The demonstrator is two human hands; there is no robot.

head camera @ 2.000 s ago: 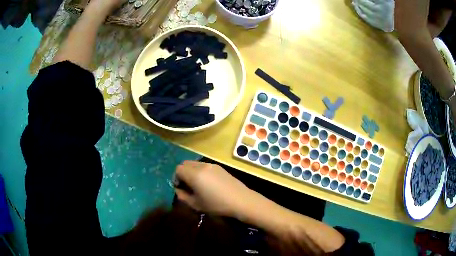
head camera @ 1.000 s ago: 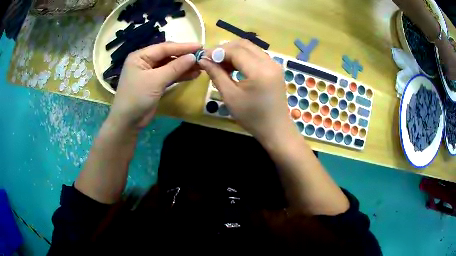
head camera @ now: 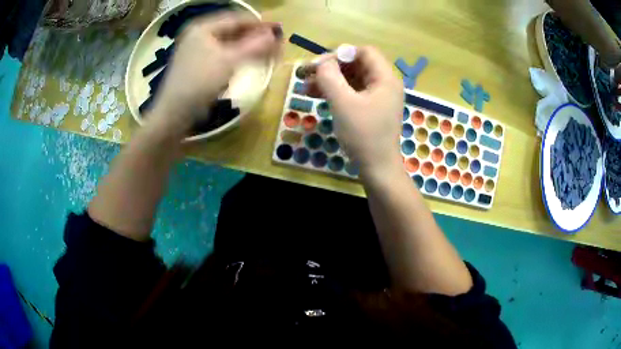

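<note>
My right hand (head camera: 364, 102) is over the keyboard's upper left part, with a thin whitish round film (head camera: 346, 52) at its fingertips. My left hand (head camera: 211, 65) is blurred, above the cream bowl (head camera: 133, 82). A small dark spot shows at its fingertips; whether it is a held piece is unclear. The off-white keyboard (head camera: 388, 184) is filled with rows of multicoloured round keys. My right hand hides part of its upper and middle rows.
Black bar keycaps (head camera: 221, 116) lie in the cream bowl. A loose black bar (head camera: 308, 44), grey bars (head camera: 410, 70) and green bars (head camera: 474, 94) lie above the keyboard. Whitish discs (head camera: 88, 102) litter the left table edge. A blue-rimmed plate (head camera: 572, 221) and another person's arm (head camera: 579, 24) are right.
Two seconds ago my left hand was at the basket and my right below the table edge. They met at the fingertips one second ago; now they are apart, my left hand raised over the bowl.
</note>
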